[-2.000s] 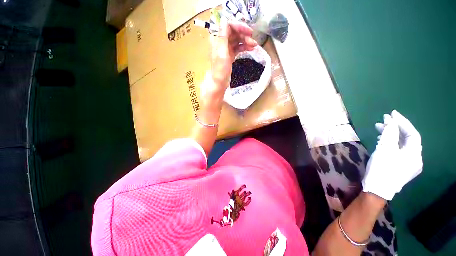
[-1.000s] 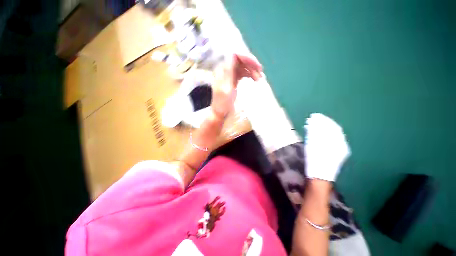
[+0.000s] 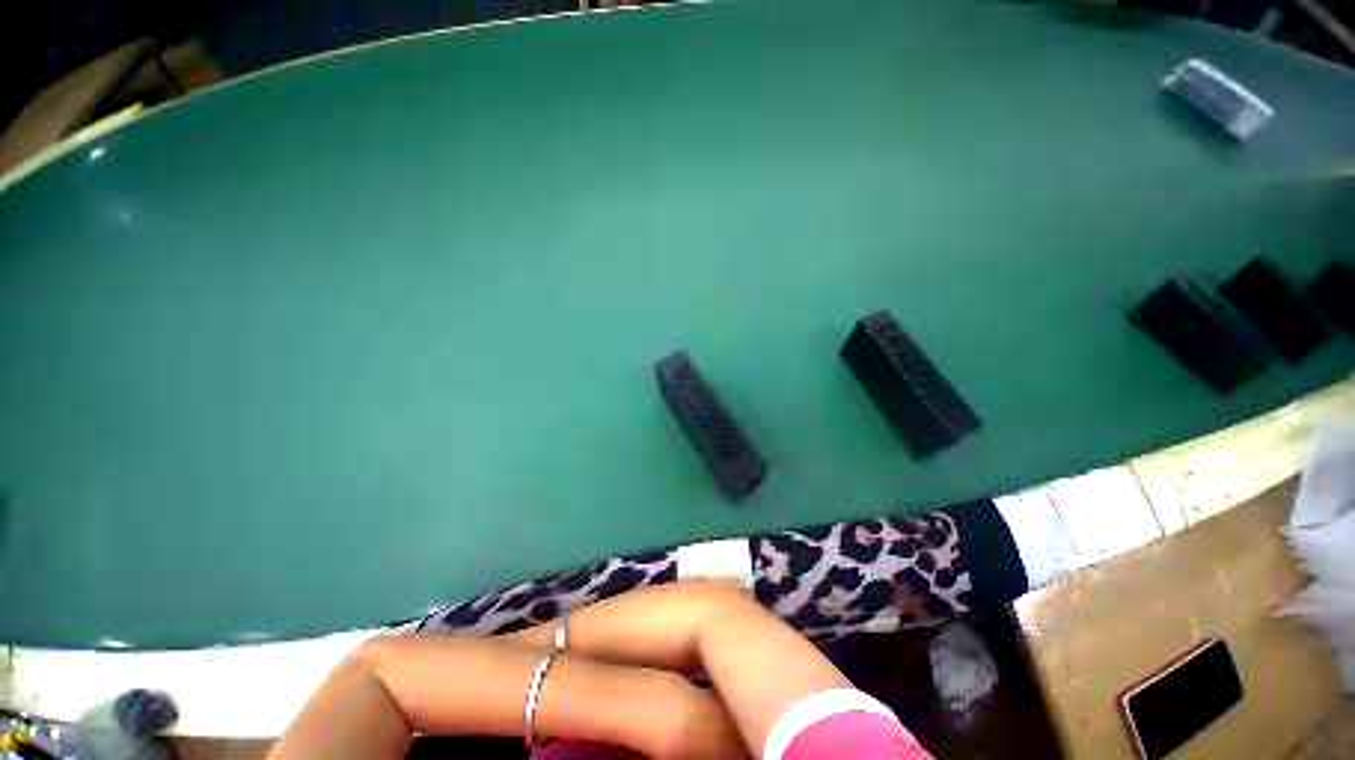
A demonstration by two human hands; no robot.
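My bare forearms lie crossed at the bottom edge, with a bracelet showing on each. Neither hand can be made out; both are hidden or cut off, and no white glove shows. In front of me, a slim black device housing (image 3: 710, 425) with a perforated narrow side lies slanted on the green surface (image 3: 446, 297). A second, wider black housing (image 3: 910, 385) lies to its right, apart from it. Neither is touched.
More black housings (image 3: 1201, 333) lie at the right. A silvery wrapped unit (image 3: 1219, 100) is at the far upper right. Leopard-print cloth (image 3: 862, 572) pads the near edge. A carton (image 3: 1077, 631) at lower right holds a phone (image 3: 1183, 698) beside white plastic (image 3: 1327, 527).
The view has swung right from the left carton and parts bag to the green surface. My arms, earlier spread apart, are now crossed, and both hands have gone from sight.
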